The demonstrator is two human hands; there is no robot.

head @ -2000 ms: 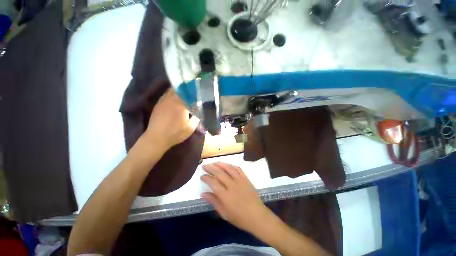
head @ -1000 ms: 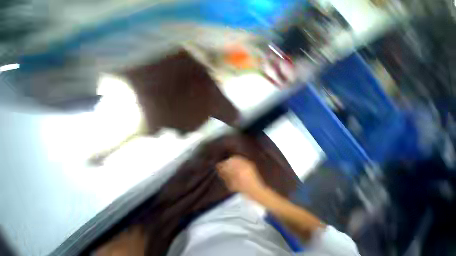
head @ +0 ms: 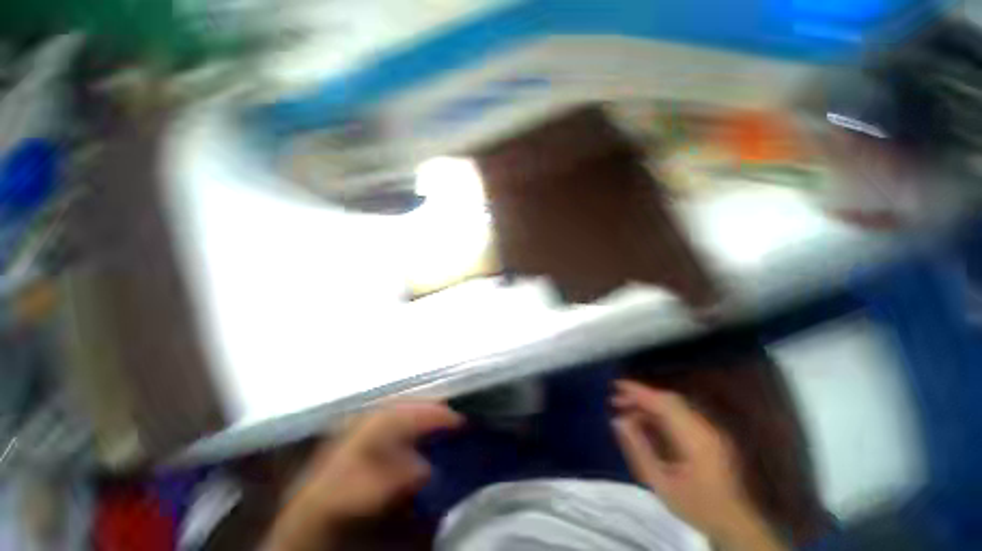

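Observation:
The frame is blurred. Small dark brown cut panels (head: pixel 592 210) lie under the machine arm, right of the bright lamp spot. Stacked long brown panels (head: pixel 140 291) lie at the far left of the table. My left hand (head: pixel 377 452) is below the table's front edge, blurred, with nothing visible in it. My right hand (head: pixel 678 441) is below the edge further right, fingers partly curled and apart, in front of dark brown cloth (head: pixel 775 431) that hangs there. The sewing machine (head: pixel 452 102) crosses the top; its needle is lost in blur and glare.
The white table (head: pixel 291 312) has a grey front edge (head: pixel 485 371). An orange object (head: pixel 759 138) lies at the table's right end. A blue crate (head: pixel 942 355) stands at lower right. A red basket (head: pixel 135 517) is at lower left.
The large curved panel has gone from the table left of the needle. Both hands have moved off the tabletop to below its front edge. The view swung right, then partly back left.

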